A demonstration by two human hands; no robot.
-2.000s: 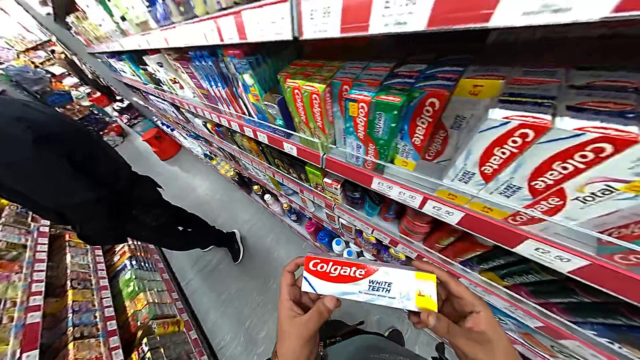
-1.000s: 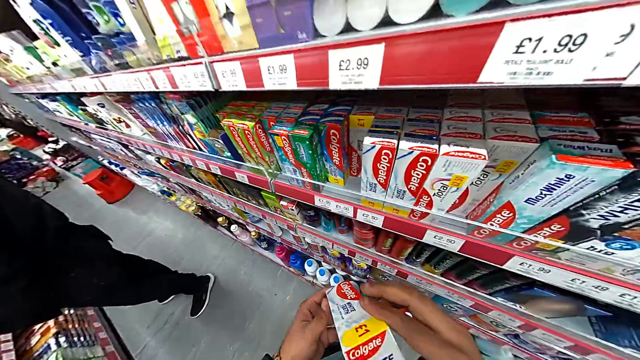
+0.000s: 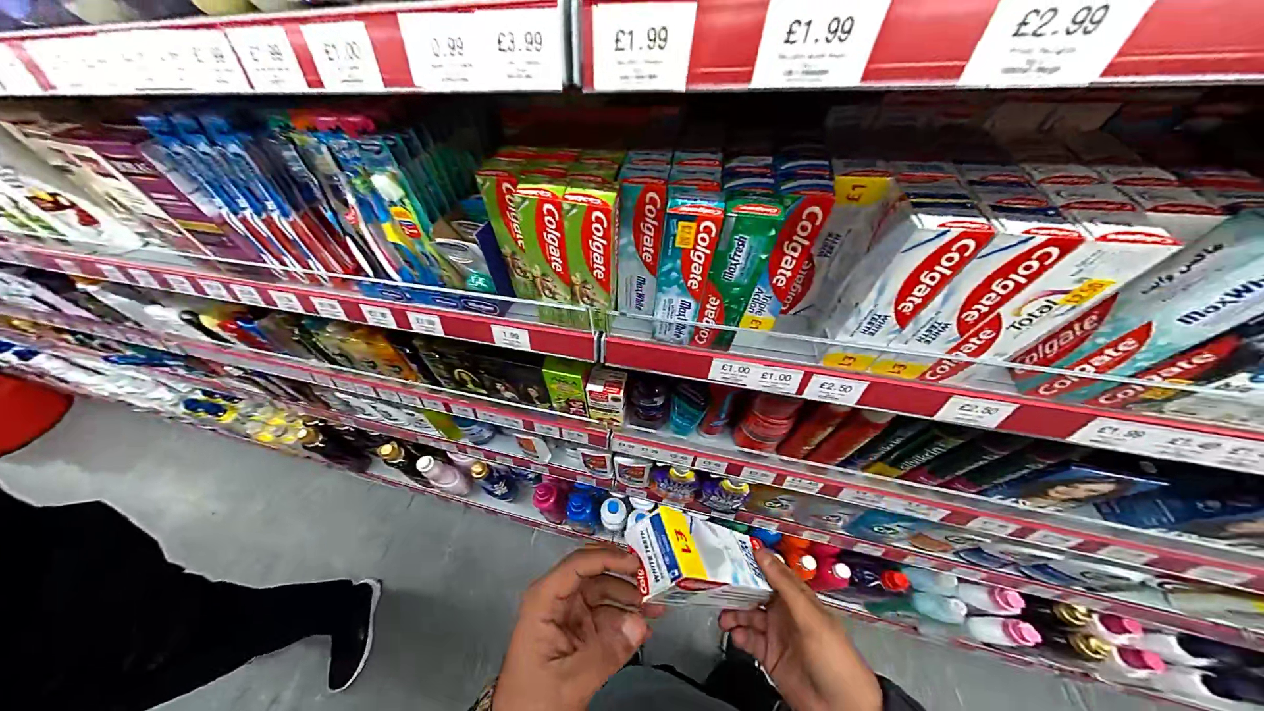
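A Colgate toothpaste box (image 3: 701,555), white with a yellow price patch, is held low in the middle of the view, one end tilted toward me. My left hand (image 3: 583,617) grips its left end between thumb and fingers. At the box's right end, my right hand (image 3: 805,632) holds it with the thumb on the edge and the fingers beneath. Beyond the hands, more white Colgate boxes (image 3: 918,267) stand upright on the shelf, beside green Colgate boxes (image 3: 553,237) and packaged toothbrushes (image 3: 375,197).
Shelves with red price rails (image 3: 711,367) run across the view. Bottles (image 3: 1002,630) line the lowest shelf close to my right hand. A person's dark-clothed leg and shoe (image 3: 351,632) are at the lower left on the grey floor (image 3: 434,573), near a red object (image 3: 30,413).
The box has turned in my hands: two seconds ago its long front faced me lengthwise, then it pointed downward, and now it lies across between both hands.
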